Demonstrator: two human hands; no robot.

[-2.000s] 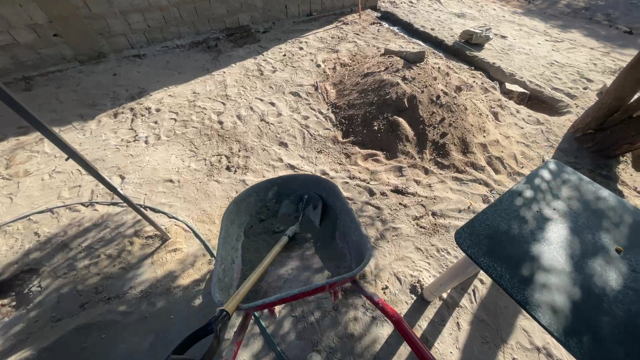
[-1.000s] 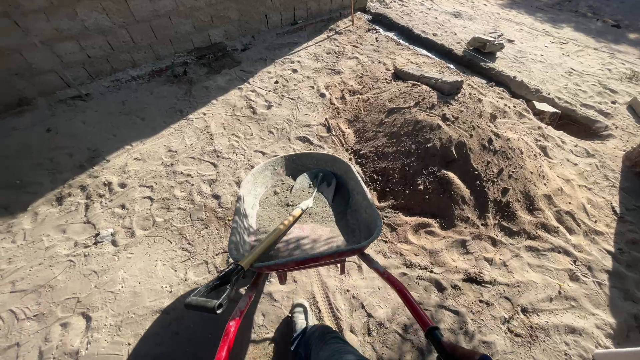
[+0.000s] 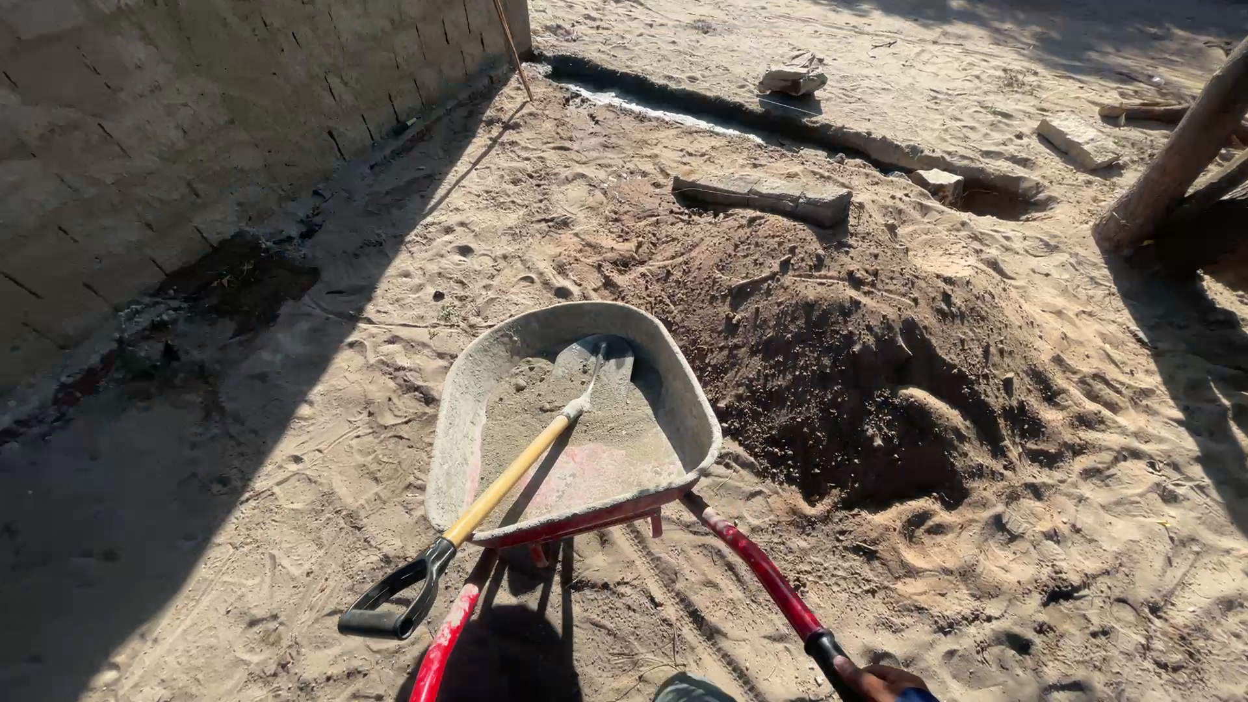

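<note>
My right hand (image 3: 880,681) is closed around the black grip of the right handle of a red wheelbarrow (image 3: 694,414), at the bottom edge of the view. The left red handle runs out of the frame at the bottom, and my left hand is not visible. Grey, sandy material (image 3: 522,409) lies in the wheelbarrow's tray. On it rests the metal blade of a shovel (image 3: 507,478), whose wooden shaft crosses the near left rim. Its black D-shaped grip hangs outside the tray. Part of a shoe shows at the bottom, behind the wheelbarrow.
A mound of dark soil (image 3: 829,361) rises right of the wheelbarrow, with a concrete block (image 3: 765,198) on its far side. Beyond it runs a narrow trench (image 3: 702,110). A block wall (image 3: 195,146) stands at left, a wooden post (image 3: 1175,156) at right. Loose stones (image 3: 793,74) lie farther off.
The wheelbarrow has moved forward to beside the soil mound, and the view has moved with it. The dark green tabletop-like surface seen at right two seconds ago is out of view. My right hand now shows clearly.
</note>
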